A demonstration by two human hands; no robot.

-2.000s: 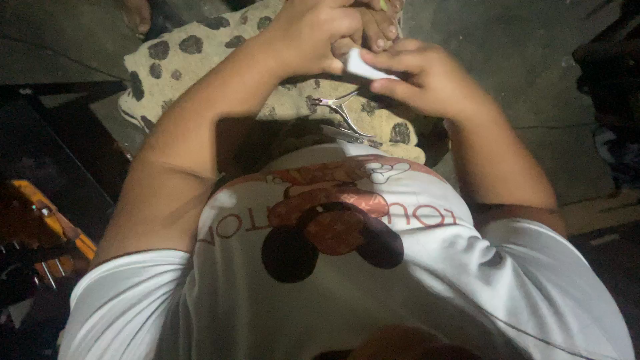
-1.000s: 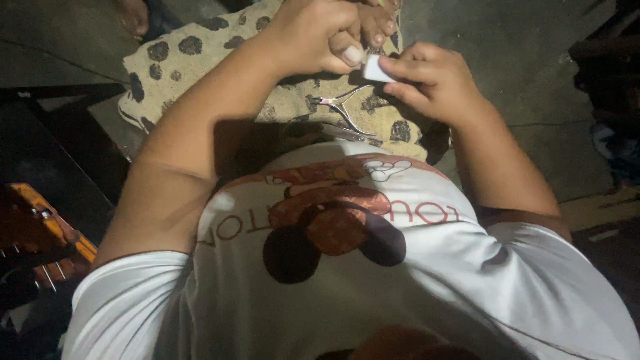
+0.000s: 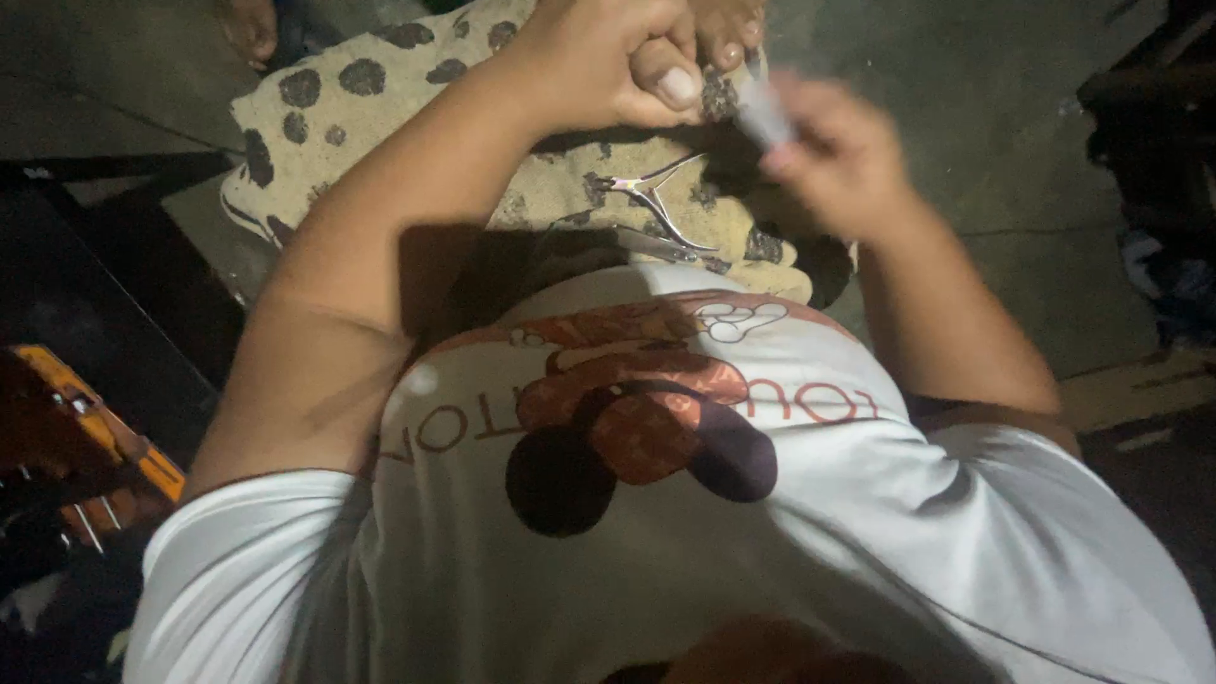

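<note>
My left hand, at top centre, is closed around what looks like the big toe of another person's foot. My right hand, blurred, holds a small white block, possibly a nail buffer, between thumb and fingers. That block is just right of the toes; contact with them cannot be made out. Metal cuticle nippers lie with handles spread on a spotted cloth below my hands. Another slim metal tool lies beside them, close to my shirt, its kind unclear.
Part of another bare foot shows at upper left on the concrete floor. A dark panel and an orange object stand at left. Dark, indistinct things line the right edge.
My right hand has moved a little right with the white block, away from the held toe, and is now blurred. My left hand keeps its grip. The nippers lie still.
</note>
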